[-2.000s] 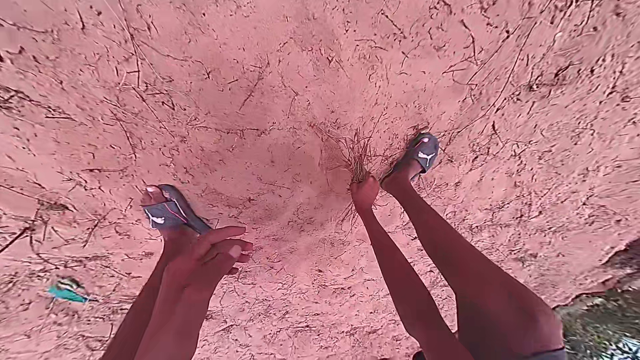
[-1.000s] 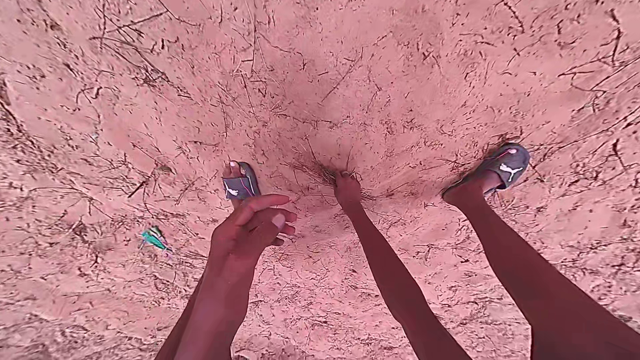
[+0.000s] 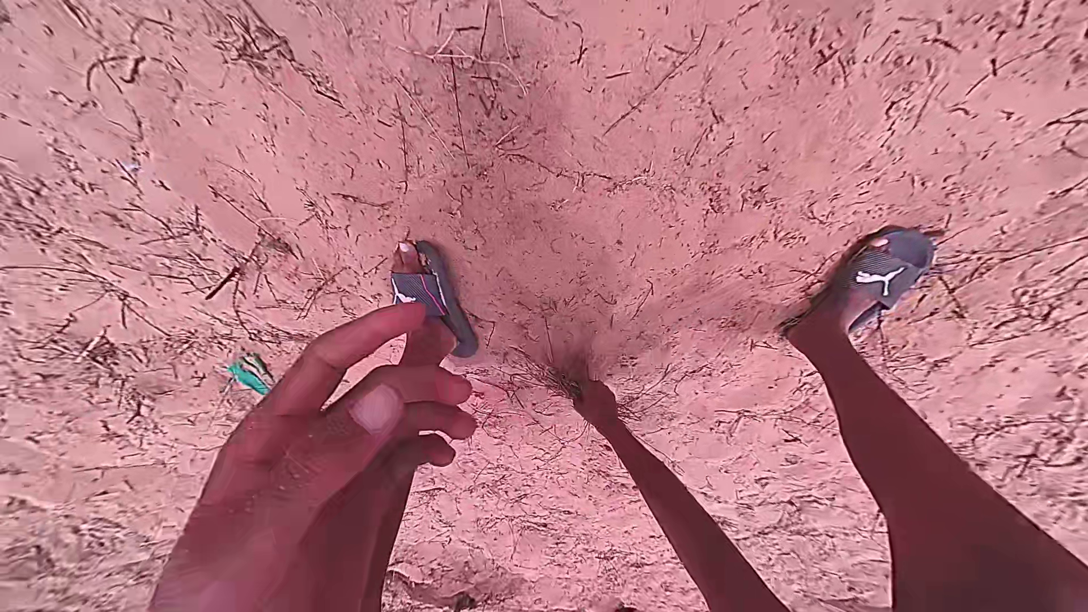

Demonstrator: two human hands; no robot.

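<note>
My right hand [image 3: 598,403] is low over the sandy ground, closed on a bundle of thin dry twigs [image 3: 557,378] whose loose ends spread out to the left and touch the soil. Dust or blur hides the tips near the fingers. My left hand [image 3: 365,408] is raised much closer to the camera, in front of the left leg, with its fingers apart and half bent and nothing in them. Beyond its fingertips is the left foot in a dark Puma slide sandal [image 3: 446,297].
The right foot wears a matching slide sandal [image 3: 892,268] at the right. Reddish sandy ground [image 3: 663,238] carries scattered dry twigs [image 3: 246,272] and bits of straw. A green scrap [image 3: 249,374] lies at the left, partly beside my left hand.
The feet stand farther apart than two seconds ago. My right hand, with the twigs, is now lower in the view and well away from the right foot, which it was beside at first.
</note>
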